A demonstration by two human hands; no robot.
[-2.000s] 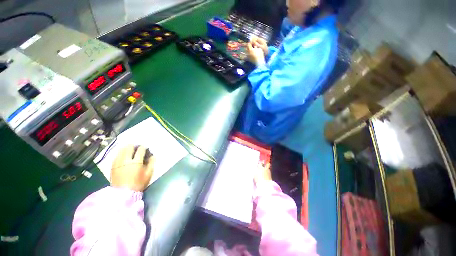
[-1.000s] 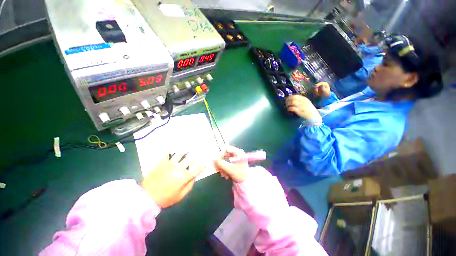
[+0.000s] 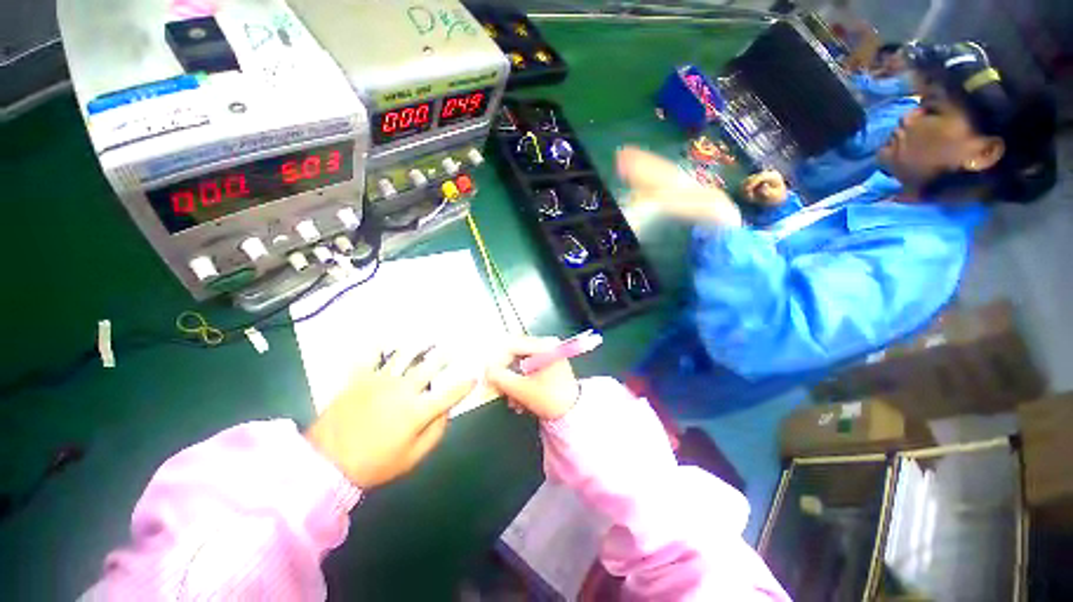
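A white paper sheet lies on the green bench in front of the power supplies. My left hand rests on its lower part, fingers spread; small dark marks or bits show at the fingertips, too unclear to name. My right hand is at the sheet's right edge and holds a pink-and-white pen. The pen's tip is hidden by the hand.
Two power supplies with red digits stand at the back left. A yellow wire runs beside the sheet. A black tray lies beyond it, near a person in blue. A record sheet lies low, partly under my right sleeve.
Since two seconds ago, my right hand has moved from the record sheet to the white sheet, now with the pen. In the last second, the neighbour's black tray has shifted towards me.
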